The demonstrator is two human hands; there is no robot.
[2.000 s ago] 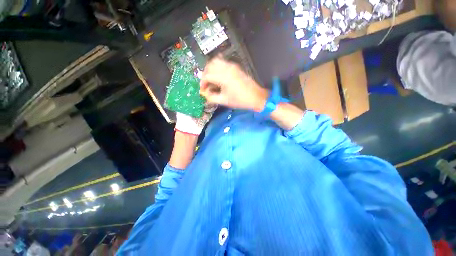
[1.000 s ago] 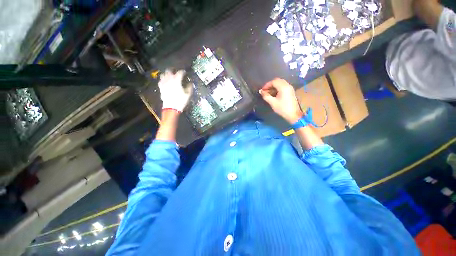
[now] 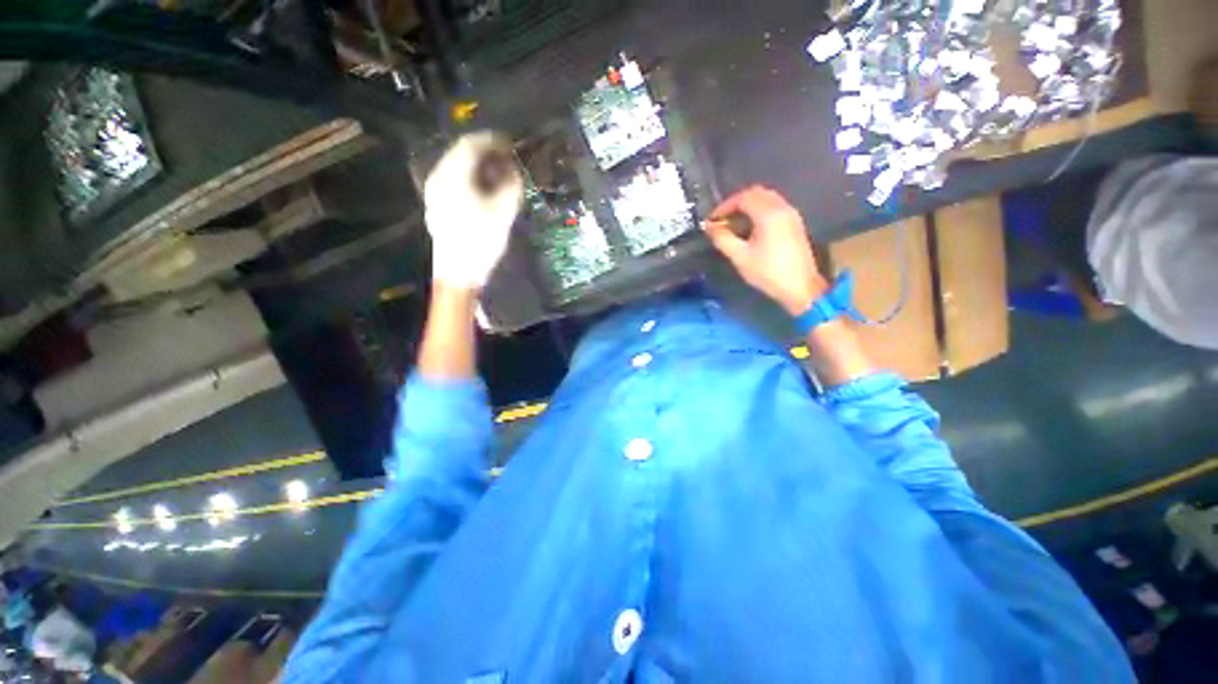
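Observation:
A dark pallet [image 3: 679, 257] lies on the bench before me. It holds three circuit boards: one at the upper right [image 3: 623, 123], one at the lower right [image 3: 652, 211] and one at the lower left [image 3: 574, 251]. The upper left pocket shows dark, with no green board seen in it. My left hand [image 3: 470, 201], in a white glove, is over the pallet's left edge; it is blurred, with a dark round shape at its fingers that I cannot name. My bare right hand [image 3: 764, 238] is at the pallet's right edge, thumb and forefinger pinched; any small part between them cannot be made out.
A heap of silver pieces [image 3: 935, 94] lies at the upper right on cardboard. An open cardboard box [image 3: 972, 287] stands below it. A blue strap [image 3: 831, 305] with a loose cord is on my right wrist. A person's pale sleeve [image 3: 1159, 247] is at far right. More boards [image 3: 100, 144] lie at far left.
The green board held in my left hand two seconds ago is no longer seen there. My hands have moved apart to either side of the pallet. The view has shifted.

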